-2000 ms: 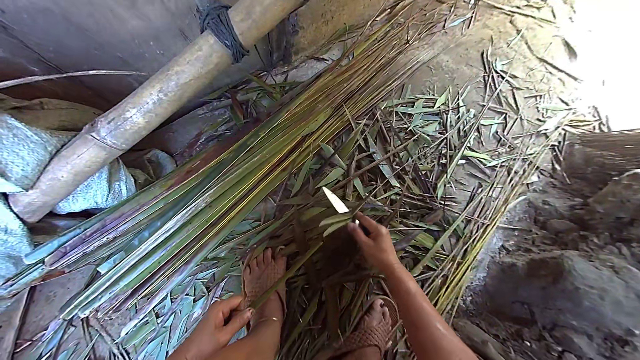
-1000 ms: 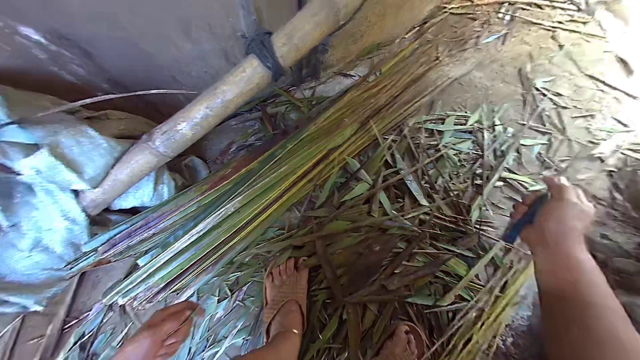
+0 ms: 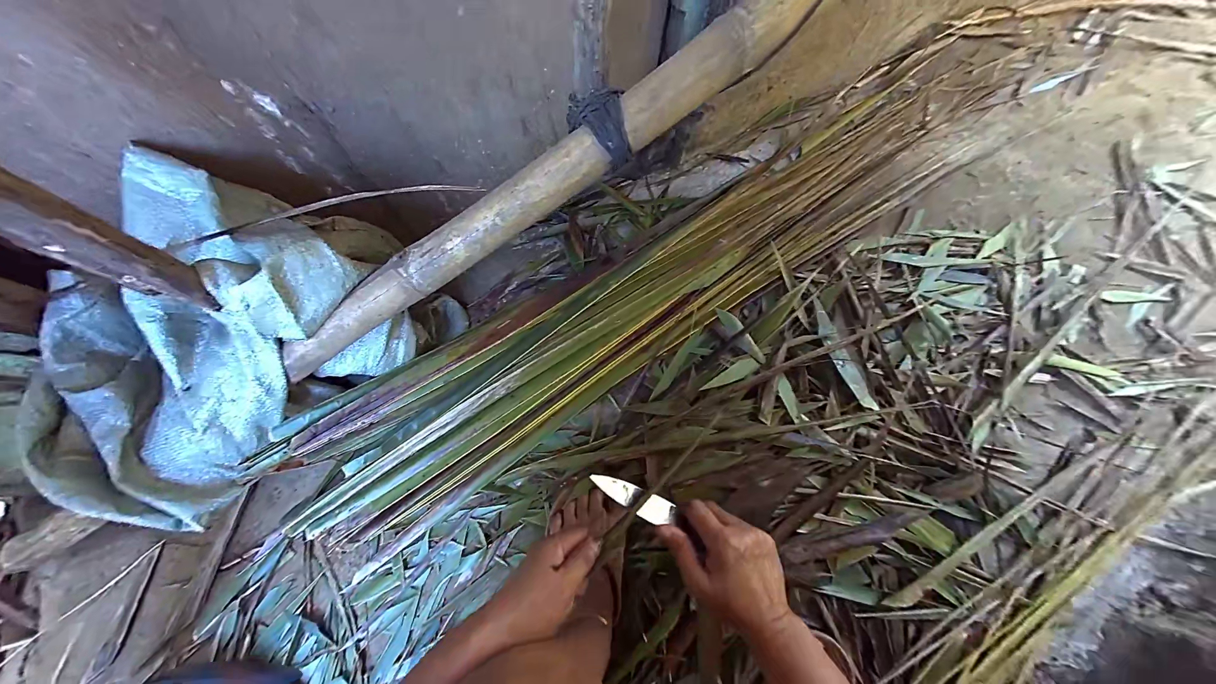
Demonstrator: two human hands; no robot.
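My right hand (image 3: 736, 570) is closed around the handle of a knife, low in the view. The knife's bright blade (image 3: 635, 499) points up and left, and a thin dark leaf strip (image 3: 670, 467) crosses it. Just left of the blade, my left hand (image 3: 551, 581) pinches the lower end of that strip between thumb and fingers. Beyond both hands lies a long bundle of green and yellow palm-like leaf strips (image 3: 570, 361), running from lower left to upper right. Cut leaf pieces (image 3: 855, 380) are scattered right of the bundle.
A bamboo pole (image 3: 513, 204) with a black tie (image 3: 600, 123) slants above the bundle. Its lower end meets a crumpled woven sack (image 3: 218, 380). A bare foot (image 3: 589, 518) is beside my left hand. More thin strips (image 3: 1054, 589) lie at right, near a rough stony edge.
My right hand has come back from the far right to the middle, with the knife blade now visible. My left hand has moved right and now holds a strip. The view has shifted left.
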